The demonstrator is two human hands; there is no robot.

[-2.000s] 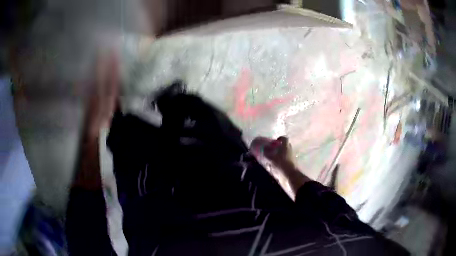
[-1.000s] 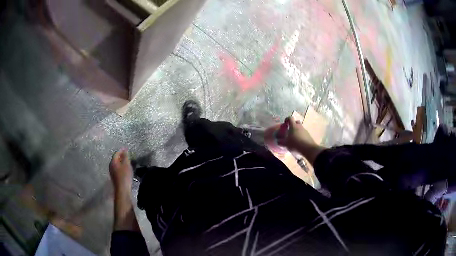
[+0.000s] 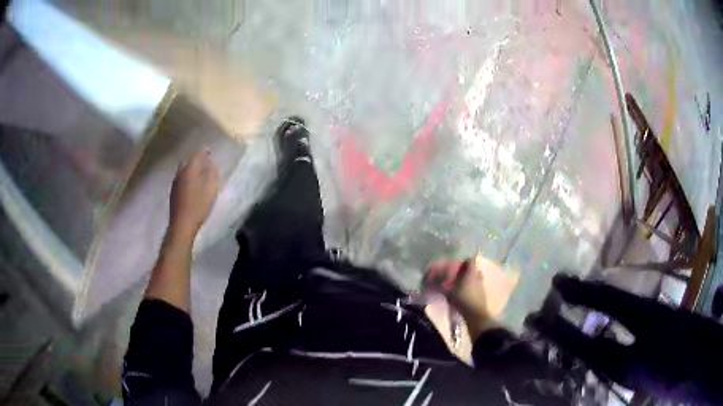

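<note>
The cabinet carcass lies at the left, with a broad pinkish-grey side panel [image 3: 131,230] and a bright white-blue strip [image 3: 95,67]. My left hand [image 3: 194,190] is over the side panel, fingers loosely apart, with nothing visible in it; whether it touches the panel is unclear. My right hand [image 3: 464,285] is low at centre right, closed around a small red and dark thing [image 3: 444,276], apparently the sander. It is blurred and mostly hidden by the fingers.
Pale tan board pieces [image 3: 495,285] show beside and below my right hand. A long thin strip [image 3: 618,103] and dark slatted wood [image 3: 666,190] lie at the right. My foot [image 3: 293,139] is on the paint-stained floor [image 3: 388,87]. Another dark sleeve-like shape shows lower right.
The view has shifted; the carcass now extends lower at the left. My left hand has moved from beside the carcass to over its side panel. My right hand still holds the red thing.
</note>
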